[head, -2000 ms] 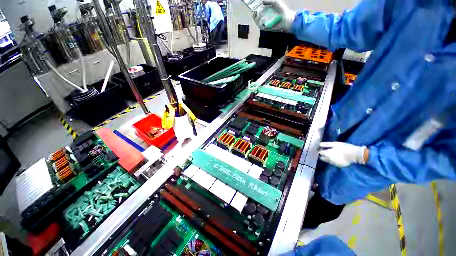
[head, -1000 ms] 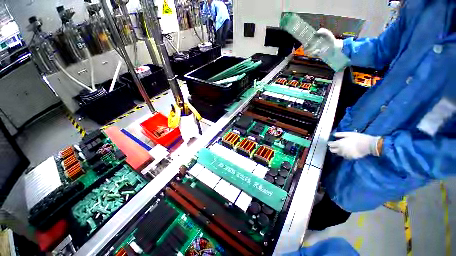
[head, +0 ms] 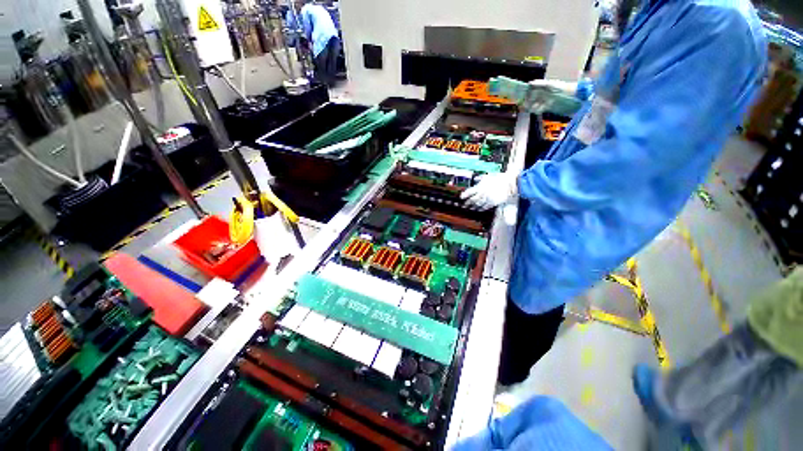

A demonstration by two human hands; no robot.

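Neither of my hands is in view; a piece of blue cloth, possibly my sleeve, shows at the bottom edge. Nearest in front lies a green circuit board in a dark carrier with brown-red side bars. A long green strip with printed lettering lies across its white blocks. Orange-striped coils stand in a line behind the strip, and black round capacitors stand at the board's right edge. Part of another board shows at the bottom.
A person in a blue smock stands at the right rail with a gloved hand over the conveyor. Left are green pieces, a red bin and yellow-handled tools. A black tote holds strips. Another person's legs show right.
The view has swung right, so the boards sit further left. The neighbour has turned toward the far conveyor, one gloved hand now over the carriers, the held strip lower. Another person's legs have entered at right.
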